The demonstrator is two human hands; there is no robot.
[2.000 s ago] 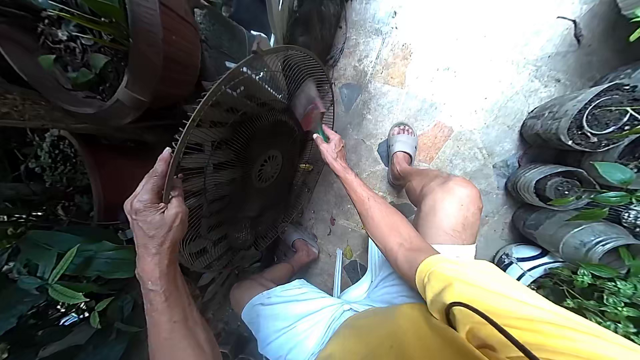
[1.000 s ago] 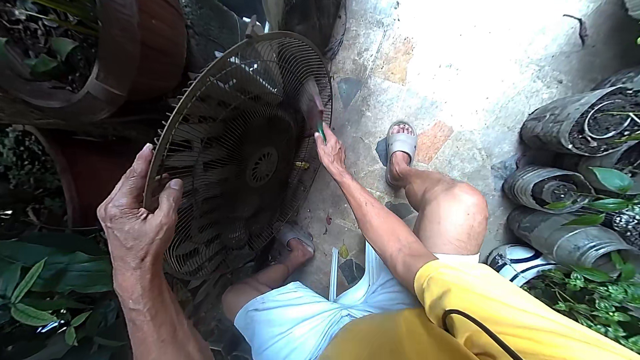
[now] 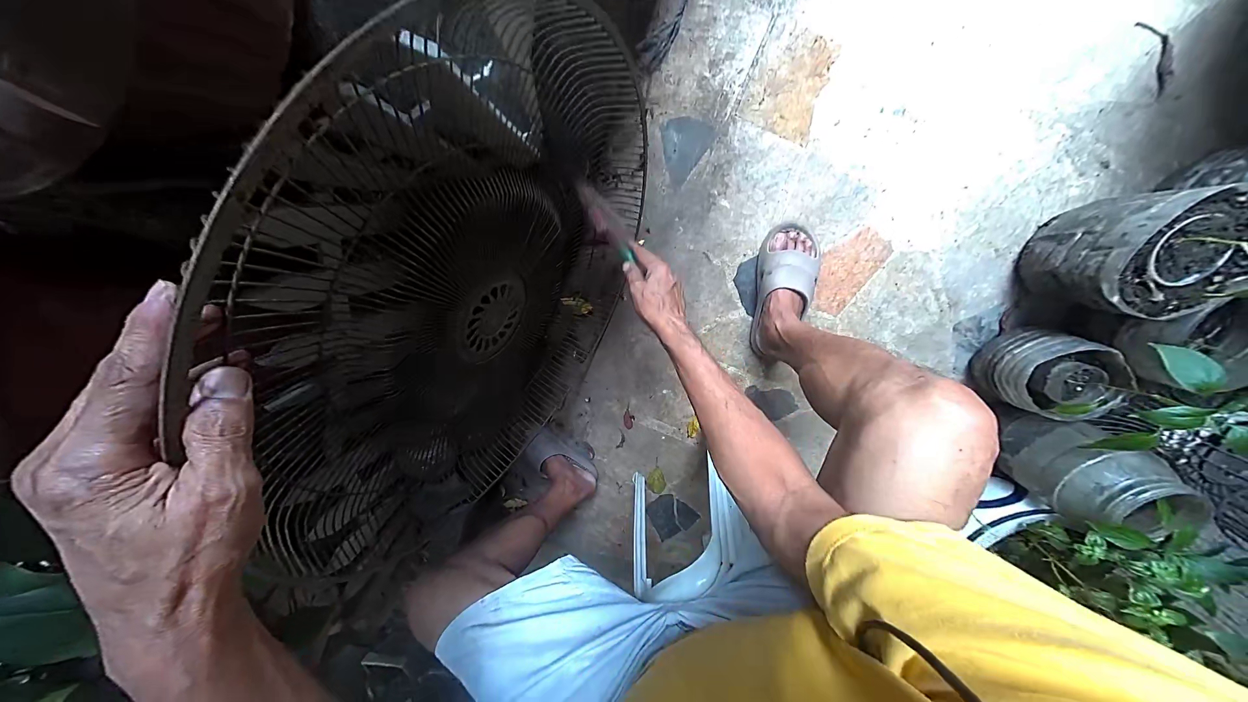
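Note:
A round wire fan guard, dark with dirt, is held tilted at the left of the head view. My left hand grips its rim, thumb on the near side and fingers partly hidden behind the wires. At the guard's right edge my right hand holds a slim tool, blurred, with a green part near the fingers and a pinkish part beyond. Its far end lies against or close to the wires; its exact kind cannot be told.
Potted containers with soil stand along the right, with leafy plants below them. A sandalled foot rests on the stone-paved floor. Part of a white plastic seat shows between the legs. Large leaves lie at lower left.
My left hand and the guard's rim have come nearer to the camera. The right hand stays by the guard's right edge with the tool, which is blurred.

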